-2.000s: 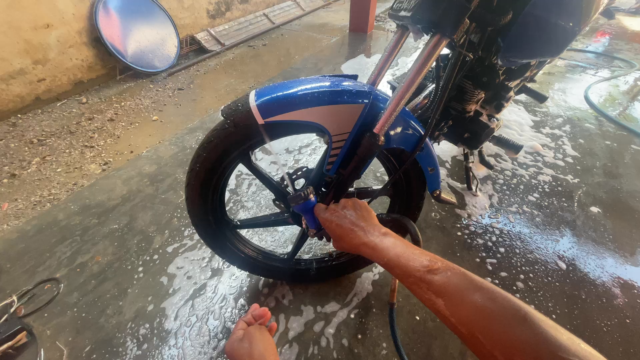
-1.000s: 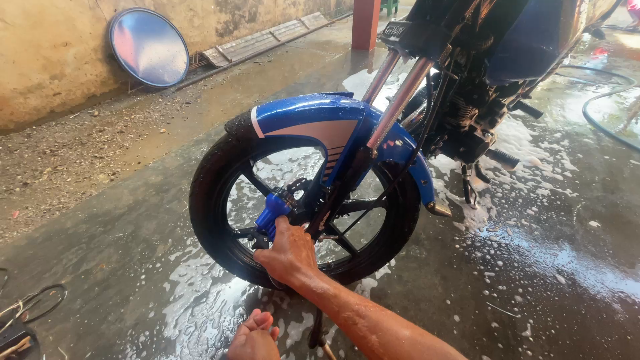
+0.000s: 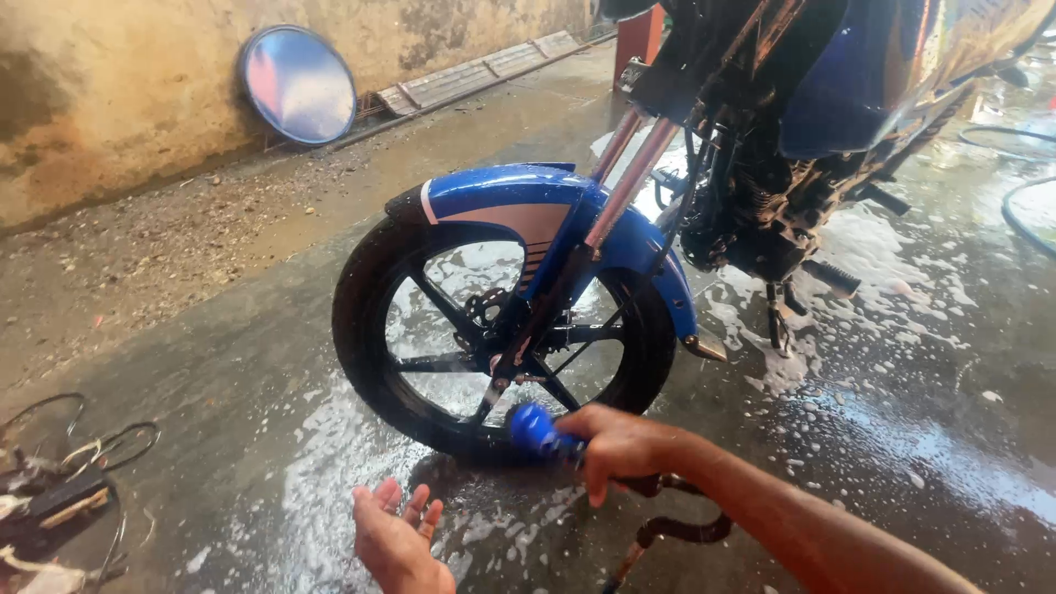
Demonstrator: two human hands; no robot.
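My right hand (image 3: 619,450) is closed around a blue spray nozzle (image 3: 535,429), whose hose (image 3: 681,528) hangs below the wrist. The nozzle's head is in front of the lower tyre of a motorcycle's front wheel (image 3: 363,363); whether they touch cannot be told. Empty and palm up, my left hand (image 3: 403,528) has its fingers apart, left of and below the nozzle. Above the wheel arches a wet blue front fender (image 3: 495,186) with a grey panel and dark stripes. Black spokes meet at the hub beside the fork leg (image 3: 631,190).
Soapy foam (image 3: 866,272) and water lie on the concrete floor. A round mirror-like disc (image 3: 299,85) leans on the stained wall (image 3: 148,74). Cables and clutter (image 3: 62,503) sit at the lower left. Another hose (image 3: 1023,214) curves at the right edge, and a red post (image 3: 638,49) stands behind.
My right hand and the nozzle have moved from the hub area down and right to the lower part of the wheel. My left hand's fingers have spread from a loose curl.
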